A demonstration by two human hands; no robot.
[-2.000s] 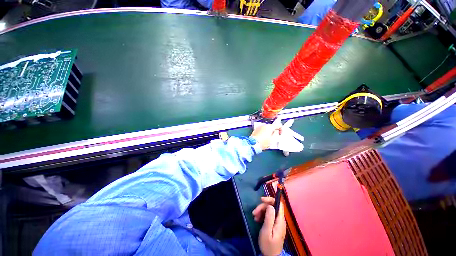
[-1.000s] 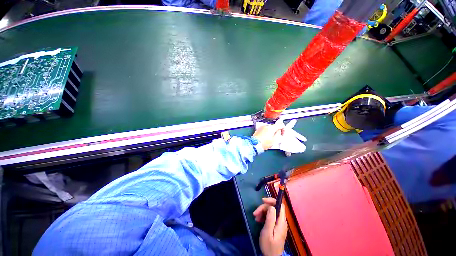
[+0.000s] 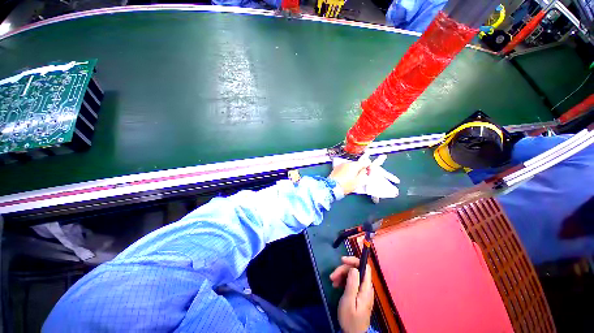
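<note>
My left hand [image 3: 347,175] reaches out over the green bench top and is closed on white cloth gloves [image 3: 381,182], beside the foot of the red-wrapped post. Its fingertips are partly hidden in the cloth. My right hand [image 3: 355,298] is at the lower middle and holds small dark cutters with orange parts [image 3: 365,252] upright between its fingers. The cutters are over the left corner of an orange-brown slotted tray [image 3: 505,240]. A flat pinkish-red pad [image 3: 436,273] lies on the tray.
A green circuit board [image 3: 45,107] with dark parts beneath sits on the conveyor [image 3: 176,97] at left. The red-wrapped post [image 3: 407,84] stands at the conveyor edge. A black round object with yellow rim [image 3: 475,144] is right of it. Blue-clothed people are partly visible beyond and at right.
The circuit board on the conveyor has shifted slightly left in view. The blue sleeve at the top has moved. My hands have kept their hold and barely moved.
</note>
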